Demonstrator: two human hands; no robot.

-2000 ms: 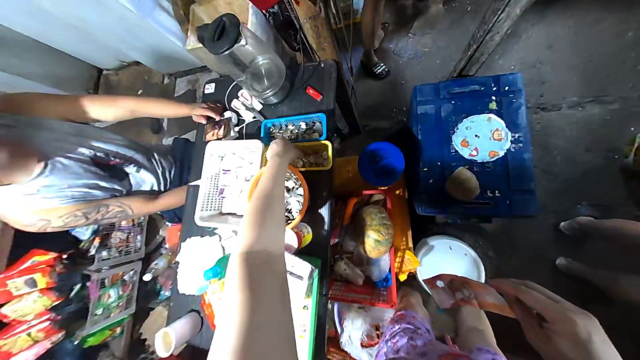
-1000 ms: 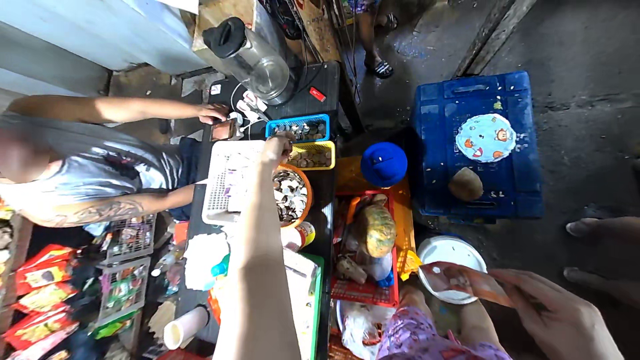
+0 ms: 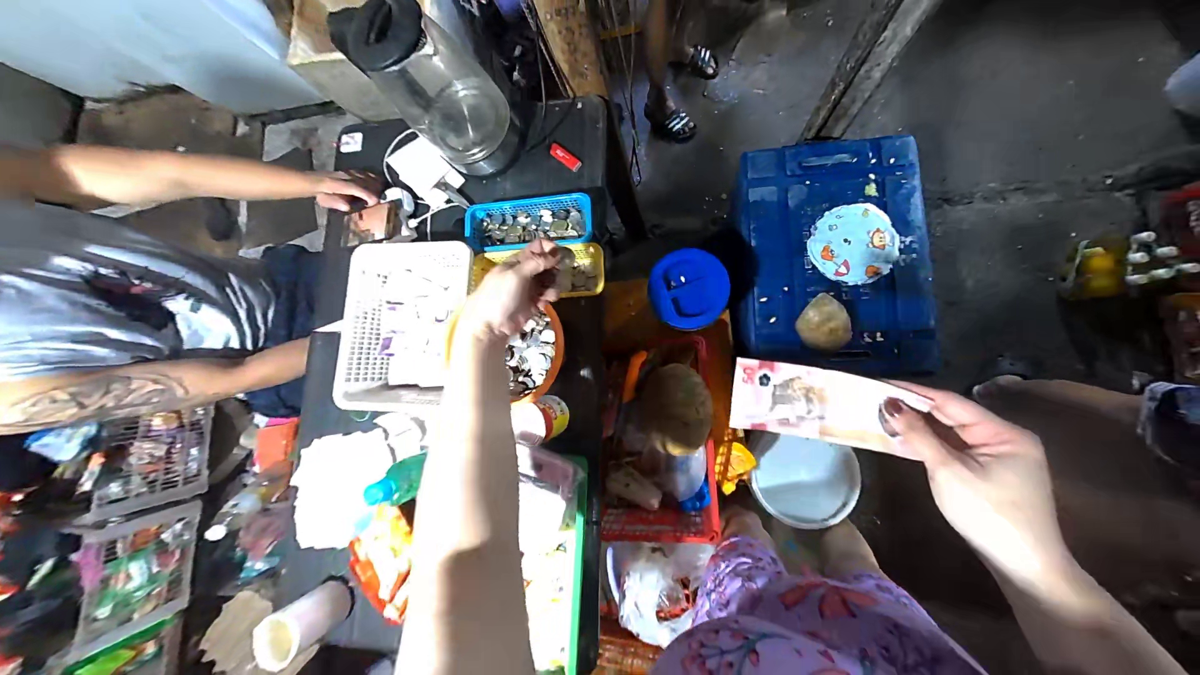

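Observation:
My left hand (image 3: 514,292) is over the yellow plastic basket (image 3: 589,270) of coins, its fingers pinched around what looks like a coin. Beside it are a blue basket (image 3: 530,221) of coins and an orange round bowl (image 3: 553,352) full of coins, partly hidden by my wrist. To the left lies a white plastic basket (image 3: 354,366) with paper bills. At the right, my right hand (image 3: 980,450) holds a pinkish banknote (image 3: 811,405) by one end, its other end pointing left above a white bucket (image 3: 804,480).
A person's hand (image 3: 347,190) rests at the black table's far left corner, near a white charger (image 3: 424,171). A clear pitcher (image 3: 450,103) stands behind. A blue crate (image 3: 834,234), a blue lid (image 3: 689,289) and a red crate (image 3: 661,527) with vegetables are to the right.
The banknote in my right hand has turned flatter and now shows its printed face. My left hand has stayed around the coin baskets.

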